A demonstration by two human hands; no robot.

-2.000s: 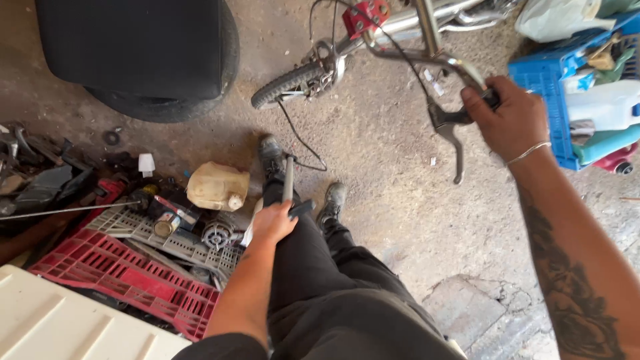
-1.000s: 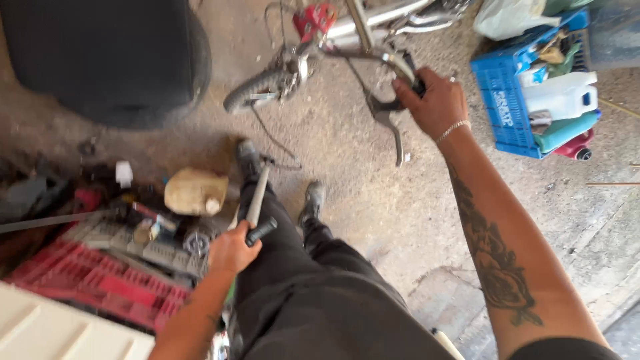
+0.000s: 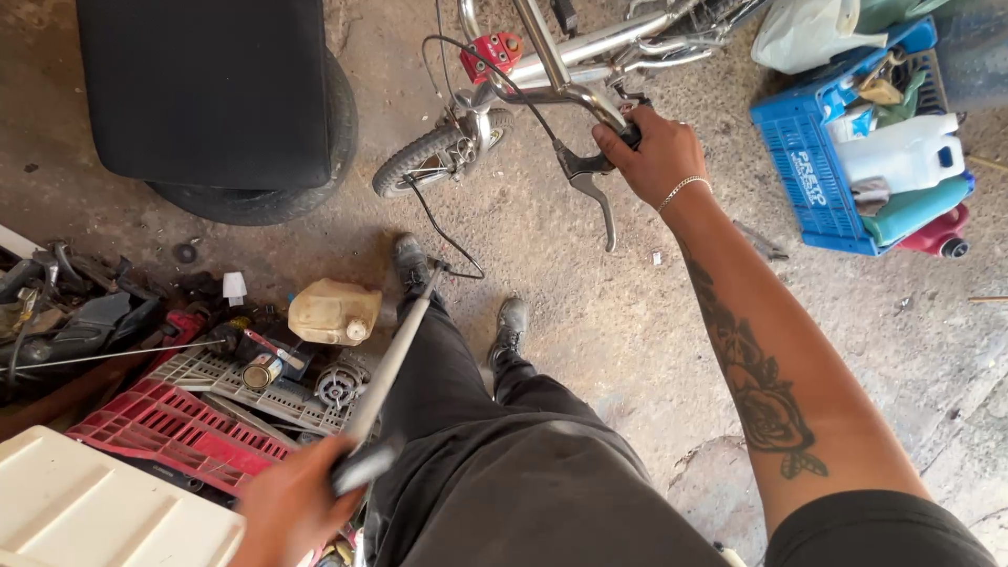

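Observation:
My left hand (image 3: 303, 500), blurred, is closed on the black handle of a slim grey floor pump (image 3: 394, 358) at lower centre. The pump slants away to its lower end beside my shoe. From there a thin black hose (image 3: 439, 228) loops to the small front wheel (image 3: 425, 164) of a bicycle with a chrome frame (image 3: 591, 55). My right hand (image 3: 655, 153) grips the black handlebar grip. A brake lever (image 3: 592, 189) hangs beside it, its cable running to the red stem (image 3: 492, 57). The hose's join at the wheel is too small to tell.
A black seat pad (image 3: 205, 87) rests on a tyre (image 3: 342, 150). At left lie a yellowed plastic jug (image 3: 335, 312), a red crate (image 3: 181, 429), a tin can (image 3: 261, 371), metal parts and a cream ribbed panel (image 3: 102, 504). At right stands a blue crate (image 3: 815, 189) with bottles.
My left hand has moved back toward my body with the pump handle, away from the pump's lower end, and more of the pump's length shows. My right hand has stayed on the handlebar.

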